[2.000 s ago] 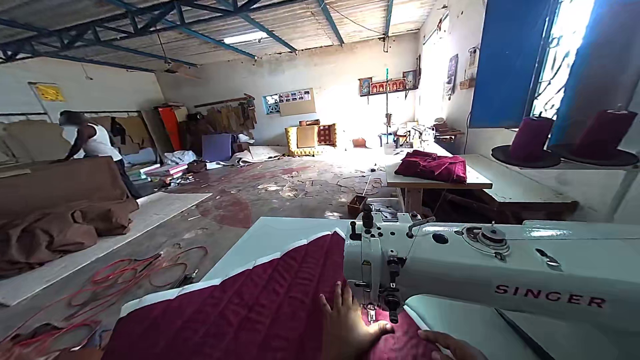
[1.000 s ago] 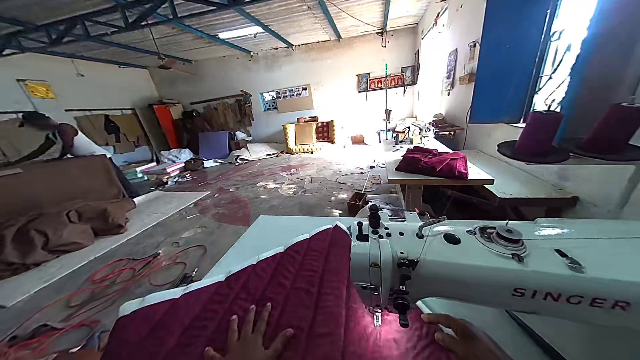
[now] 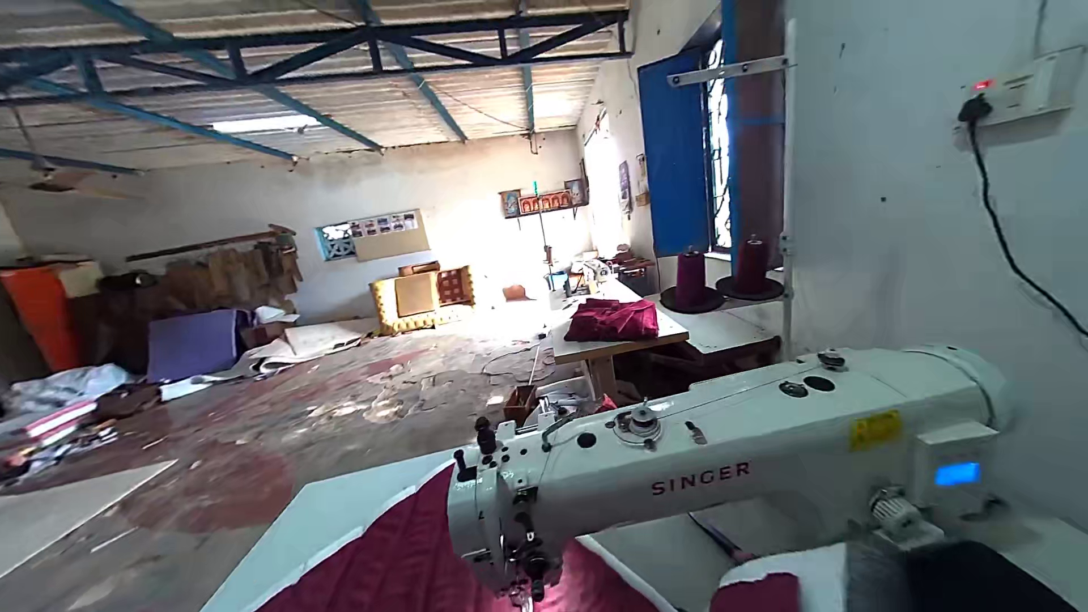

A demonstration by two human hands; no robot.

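A white Singer sewing machine stands across the lower right, its needle and presser foot low in the view. Maroon quilted fabric with a white edge lies under the machine head and on both sides of it. Another piece of maroon and white fabric shows at the bottom right, beside a blurred dark shape that I cannot identify. Neither my left hand nor my right hand shows. A slim dark object lies on the table behind the fabric.
Two maroon thread cones stand behind the machine. Folded maroon cloth rests on a table further back. A lit control panel is at the machine's right end. A plugged-in cable hangs down the right wall.
The view has swung to the right. Both hands, seen on the maroon fabric a second ago, are out of sight. Before that, my left hand moved from beside the presser foot leftward over the fabric.
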